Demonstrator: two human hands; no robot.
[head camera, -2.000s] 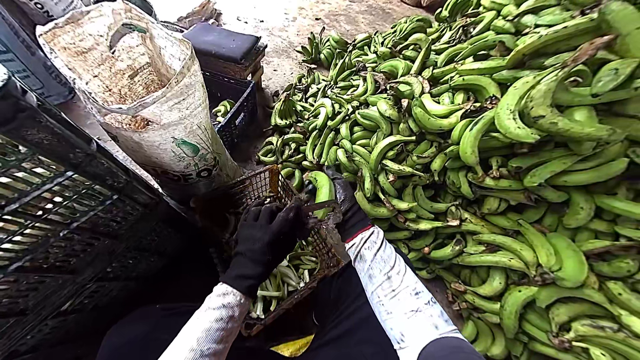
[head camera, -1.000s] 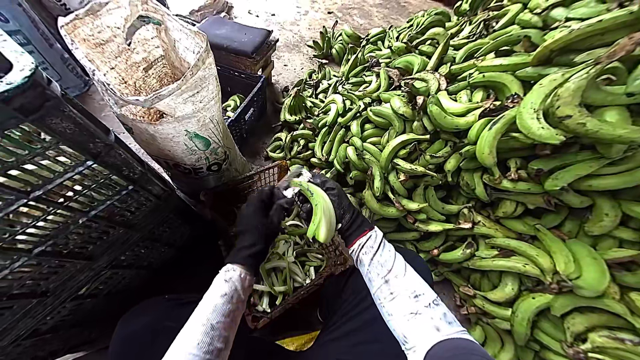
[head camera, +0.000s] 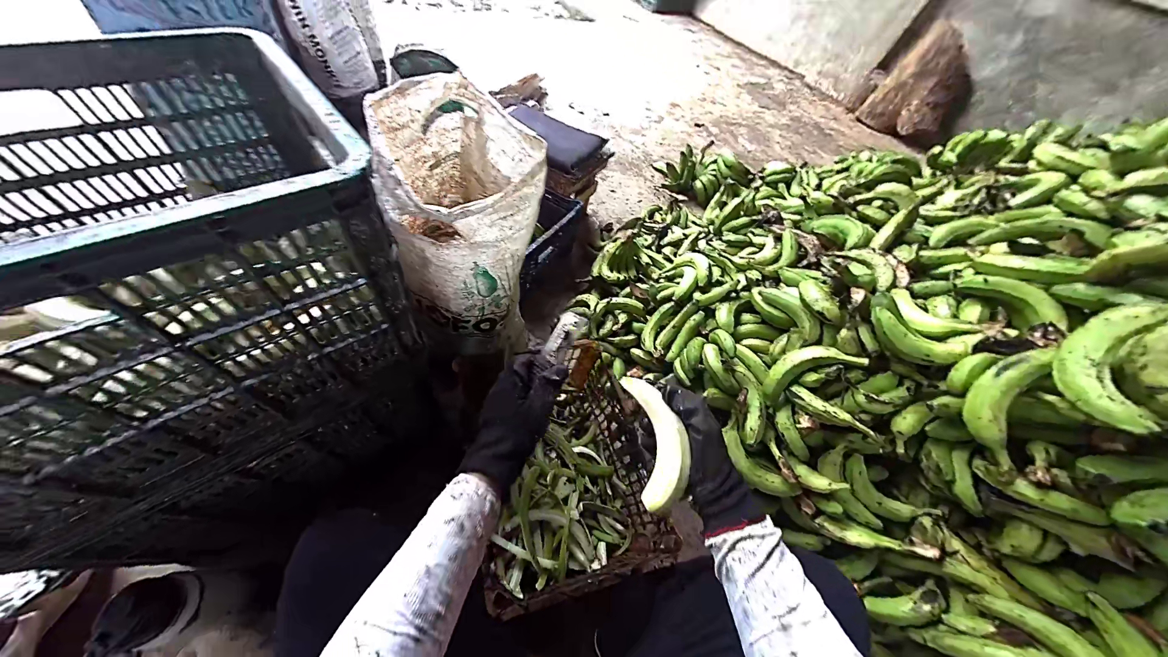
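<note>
My right hand (head camera: 714, 456), in a black glove, holds a peeled, pale plantain (head camera: 664, 443) upright over the right side of a small plastic crate (head camera: 639, 547). Strips of green peel (head camera: 561, 520) lie in that crate. My left hand (head camera: 522, 411), gloved in black too, is closed around a whitish, stained tool (head camera: 566, 336), perhaps a knife handle; its blade cannot be made out. The hands are apart, the left one above the crate's left edge. Beside my right hand lies a large heap of green plantains (head camera: 794, 328).
At the left stands a tall dark slatted crate (head camera: 210, 219), with pale things inside. A white woven sack (head camera: 474, 246) stands open beyond my left hand. Behind it are a dark blue crate (head camera: 552, 239) and a stool-like block with a dark pad (head camera: 558, 139). A concrete wall (head camera: 1049, 64) rises behind the heap.
The plantain was green about two seconds ago and partly peeled one second ago; now it is pale. My hands have moved apart. The view has swung up and left.
</note>
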